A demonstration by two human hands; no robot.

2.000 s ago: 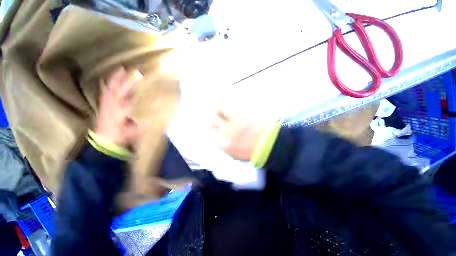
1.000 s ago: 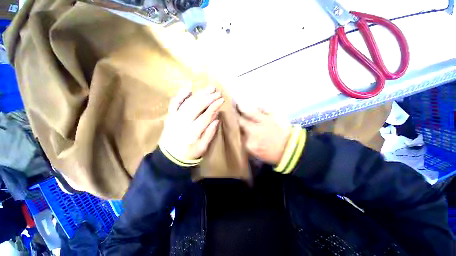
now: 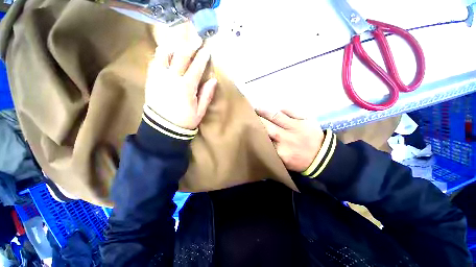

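A large tan garment panel (image 3: 112, 57) covers the left of the white table and hangs over the lap, with deep folds at the left. My left hand (image 3: 175, 83) lies on the panel with fingers towards the machine's metal parts (image 3: 169, 10) at the top; the fingertips are washed out by the lamp glow. My right hand (image 3: 293, 138) holds the panel's right edge near the table's front, fingers partly hidden at the cloth edge. The needle is not clearly visible.
Red-handled scissors (image 3: 383, 73) lie on the white table (image 3: 297, 78), right of the machine. A measuring strip (image 3: 365, 117) runs along the front edge. Blue crates (image 3: 65, 214) stand at the lower left, and another blue crate (image 3: 451, 141) at the right holds pale pieces.
The tan panel has spread flat to the right, over the lap. My left hand has moved up towards the machine since one second ago. My right hand has shifted slightly right, staying at the edge.
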